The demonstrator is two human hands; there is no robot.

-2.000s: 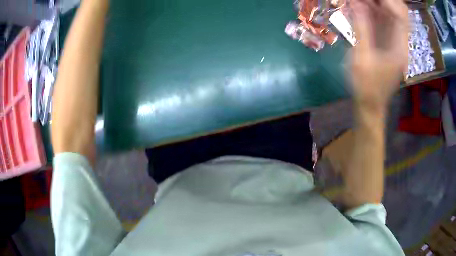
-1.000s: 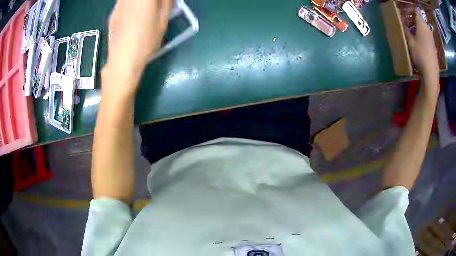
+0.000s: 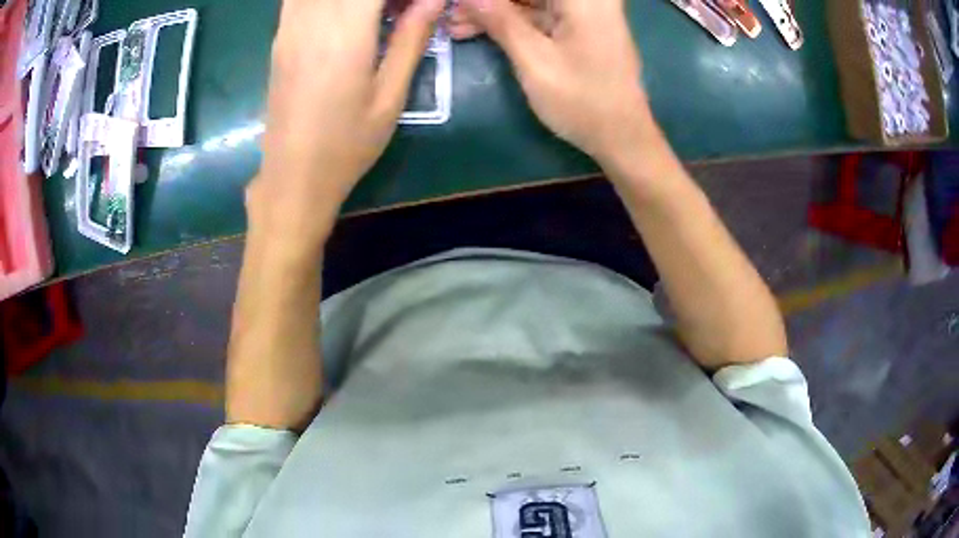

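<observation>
A white housing frame (image 3: 443,92) shows below and between my hands at the top edge of the picture, over the green bench top. My left hand (image 3: 342,79) is at its left side, fingers bent over its upper part. My right hand (image 3: 563,68) reaches in from the right, its thumb and fingers close to my left fingertips. Something small may be between the fingertips, but it is hidden and cut off by the picture's edge, so I cannot tell what it is.
Stacked white frames with green circuit boards (image 3: 135,131) lie at the left beside a pink-red tray (image 3: 21,226). Copper and silvery metallic covers (image 3: 726,19) lie at the top right. An open carton (image 3: 857,79) of small white parts stands at the right edge.
My right hand has left the carton and moved left to meet my left hand. My left hand has moved slightly right, and the frame is now between both hands.
</observation>
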